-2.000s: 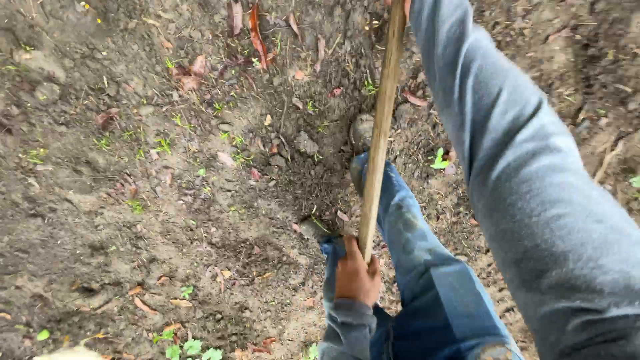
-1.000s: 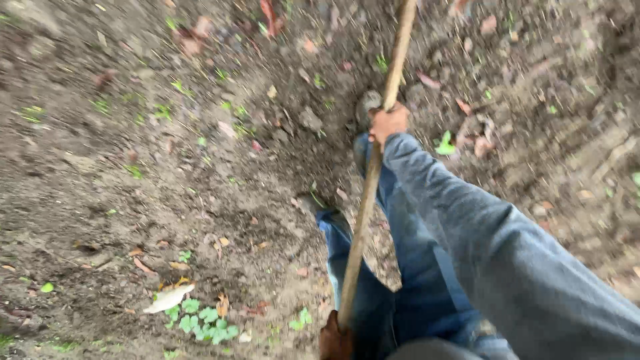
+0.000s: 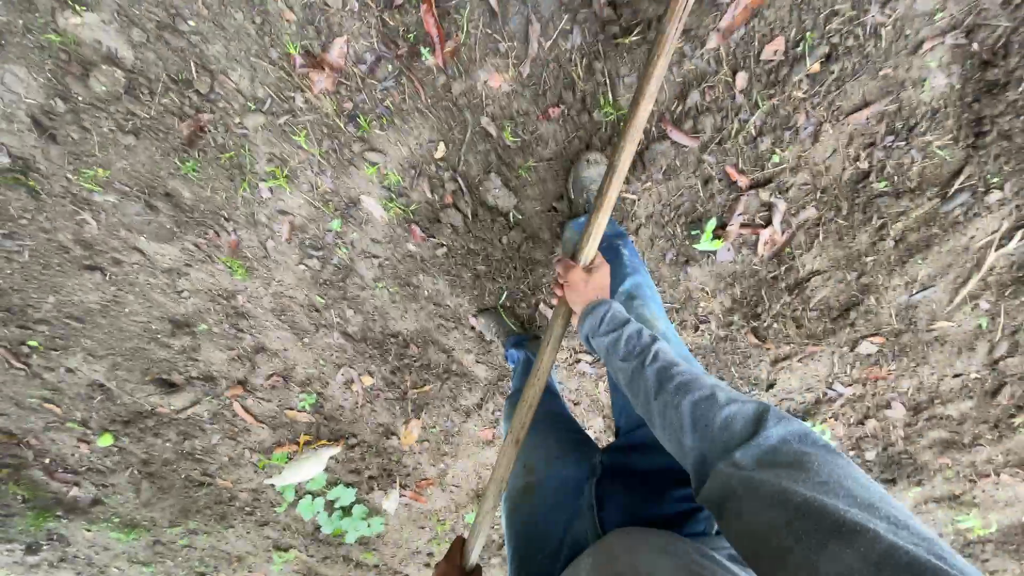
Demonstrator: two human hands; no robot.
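A long wooden pole (image 3: 540,364) runs slantwise from the top edge to the bottom edge, in front of my jeans. My right hand (image 3: 582,282) is wrapped around its middle, above my knee, with the grey sleeve reaching in from the lower right. At the bottom edge my left hand (image 3: 458,558) is closed around the lower part of the pole, and much of this hand is cut off by the frame. The pole's top end lies outside the view, so any tool head on it is hidden.
My two shoes (image 3: 588,178) stand on bare, loose soil (image 3: 360,320). Around them lie dry leaves (image 3: 324,68), small grass tufts and clods. A low green plant (image 3: 340,512) grows at the lower left beside a pale leaf (image 3: 306,466).
My right hand was at the top edge of the view and is now at the pole's middle. My left hand has moved down to the bottom edge, and the pole slants more.
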